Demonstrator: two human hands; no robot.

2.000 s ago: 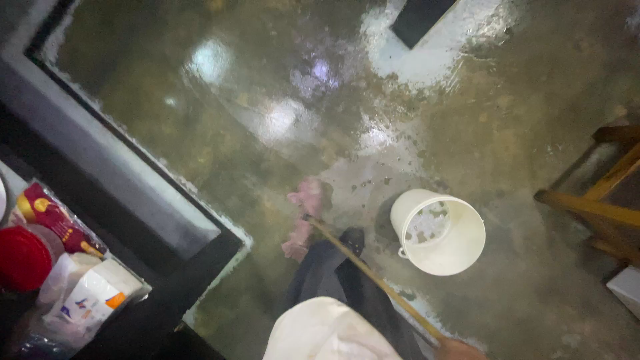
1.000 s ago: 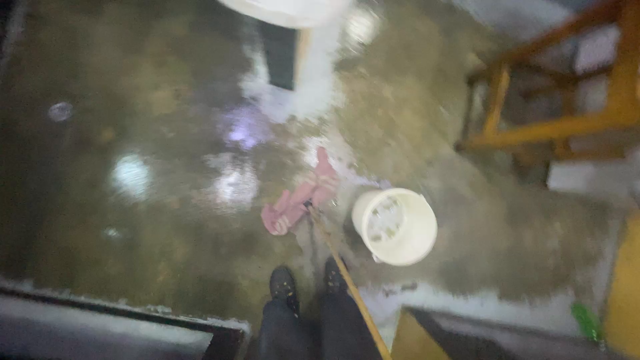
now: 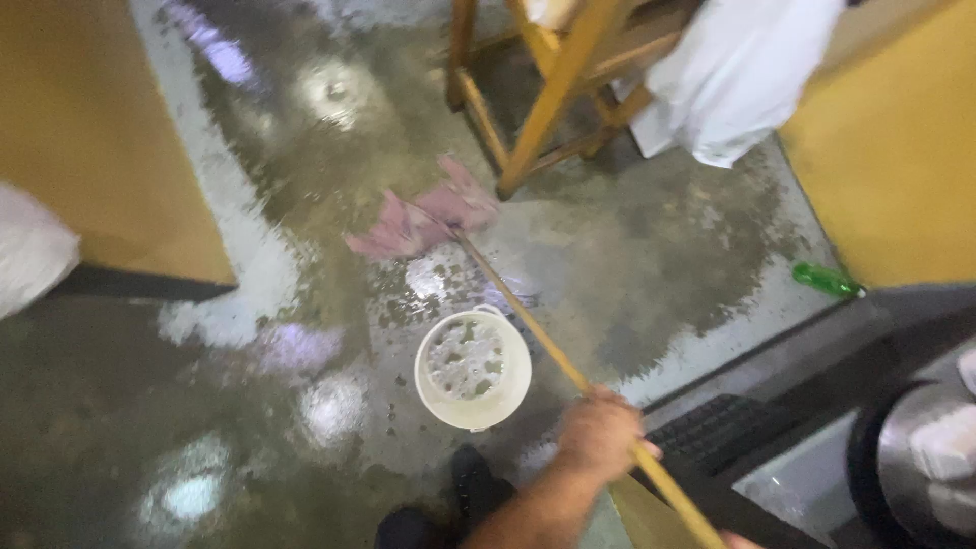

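My left hand (image 3: 602, 435) is closed around the yellow wooden pole (image 3: 549, 347) of a mop, its forearm coming up from the bottom edge. At the lower right edge my right hand (image 3: 738, 541) shows only as a sliver of fingers against the same pole, mostly cut off. The pole runs up and left to a pink cloth mop head (image 3: 431, 217), spread blurred on the wet floor. Between the mop head and my feet stands a white plastic bucket (image 3: 521, 370) with foamy liquid inside, left of the pole.
A wooden stool or chair frame (image 3: 526, 145) stands just right of the mop head, beside a white plastic bag (image 3: 732, 84). A green bottle (image 3: 827, 280) lies by the yellow wall (image 3: 900, 152). At left is a yellow panel (image 3: 99, 137); at lower right, a round metal vessel (image 3: 926, 457).
The view has swung strongly to the right. The mop head, earlier left of the bucket, is now beyond it, close to the wooden legs. My left hand and forearm have come into view.
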